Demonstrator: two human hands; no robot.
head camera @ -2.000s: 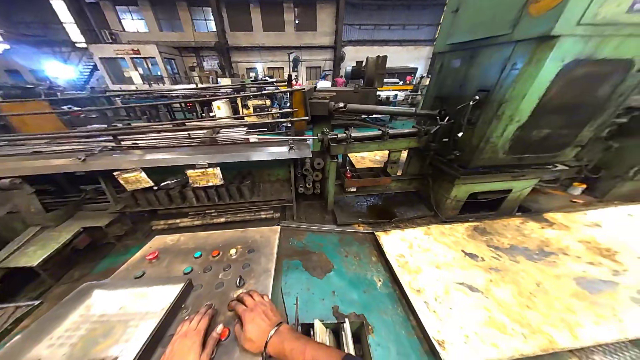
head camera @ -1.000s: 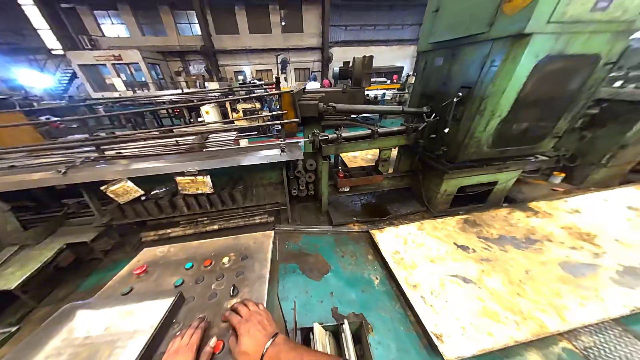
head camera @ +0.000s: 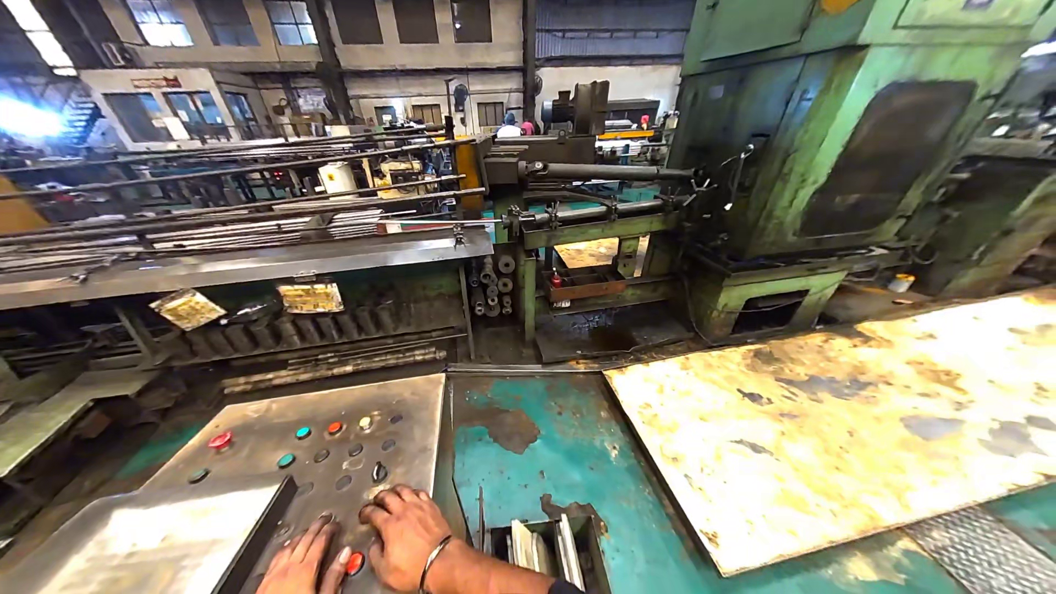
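A metal control panel (head camera: 396, 421) with coloured push buttons lies at the lower left. My left hand (head camera: 301, 561) rests on its lower part, fingers on the buttons, its thumb beside a red button (head camera: 355, 563). Just to the right, my right hand (head camera: 406, 532), with a metal bangle on the wrist, lies on the panel below a black selector knob (head camera: 379, 473). Neither hand appears to hold anything. Farther up the panel are a red mushroom button (head camera: 220, 441), green buttons (head camera: 303, 432), an orange-red button (head camera: 334, 428) and a pale button (head camera: 365, 423).
Beyond the panel stands a rack of long metal bars (head camera: 330, 223) with a metal ledge. A large green machine (head camera: 767, 165) stands at the right, above a stained sheet (head camera: 841, 429). An open box (head camera: 590, 553) with flat pieces sits beside my right forearm.
Both hands stay on the lower part of the panel; my right hand's fingers lie a little lower, farther from the selector knob, than two seconds ago.
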